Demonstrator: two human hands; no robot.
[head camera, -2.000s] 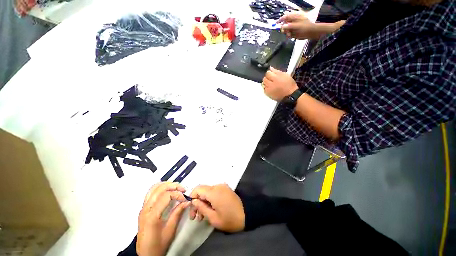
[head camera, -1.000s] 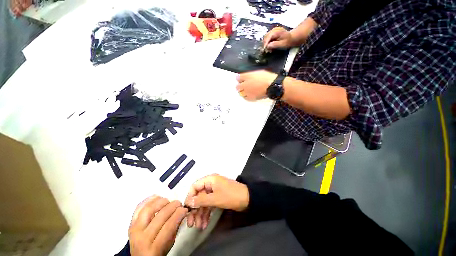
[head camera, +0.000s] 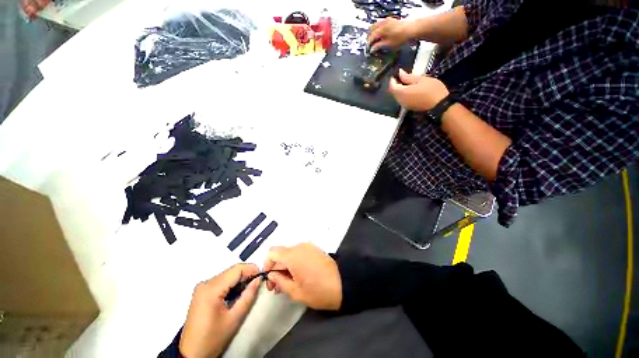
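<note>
My left hand (head camera: 218, 305) holds one end of a black strip (head camera: 242, 285) between thumb and fingers. My right hand (head camera: 304, 277) pinches the same strip near its other end; the strip looks slightly bent. Any small fitting at my fingertips is too small to tell. Two single black strips (head camera: 247, 231) lie side by side just beyond my hands, each with a light mark mid-length. The strip pile (head camera: 186, 175) lies further off to the left. Small clear or silvery fittings (head camera: 303, 150) are scattered right of the pile.
A coworker in a checked shirt (head camera: 560, 112) works over a dark mat (head camera: 343, 80) with a small metal block (head camera: 375, 72). A clear bag of strips (head camera: 193, 45) and a red and yellow packet (head camera: 301, 36) lie beyond the pile. A cardboard box (head camera: 42, 259) stands left.
The strip between my hands shows more clearly now, with my left hand further along it. The single strip near the coworker's mat is gone from view. The coworker's hands have moved around the block.
</note>
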